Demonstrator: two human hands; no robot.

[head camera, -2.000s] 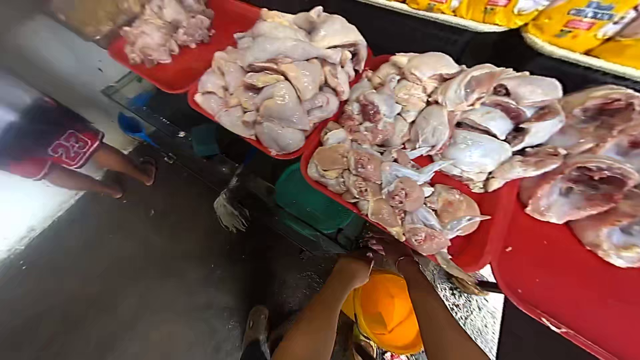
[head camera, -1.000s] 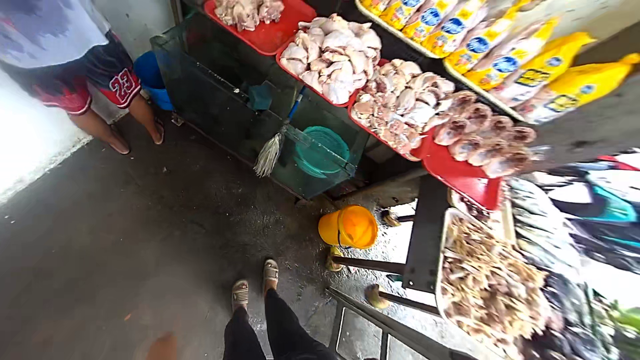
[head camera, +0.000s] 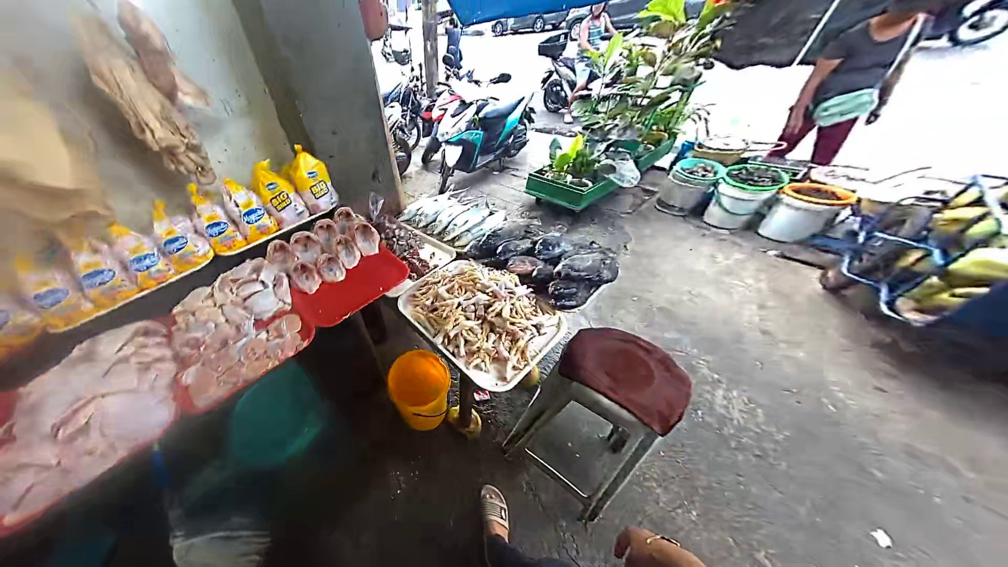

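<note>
My right hand (head camera: 652, 547) shows at the bottom edge, partly cut off, a bracelet at its wrist; its fingers are too little seen to tell whether they hold anything. My left hand is out of view. Nearest above the hand stands a stool (head camera: 622, 370) with a dark red seat. Left of the stool, a yellow-orange bucket (head camera: 419, 391) is on the floor beside a white tray of chicken feet (head camera: 484, 315). Red trays (head camera: 354, 291) hold raw chicken pieces (head camera: 236, 315). Wrapped whole chickens (head camera: 213, 224) line a tray behind them.
Fish (head camera: 457, 216) and dark fish (head camera: 563, 264) lie beyond the chicken feet. Farther off are a green planter (head camera: 572, 193), white buckets (head camera: 744, 197), a parked scooter (head camera: 484, 130) and a person (head camera: 854, 79). A cart of produce (head camera: 945, 260) is at the right.
Two seconds ago both hands were at the yellow-orange bucket; one second ago it stood on the floor, away from them. The view has swung toward the street.
</note>
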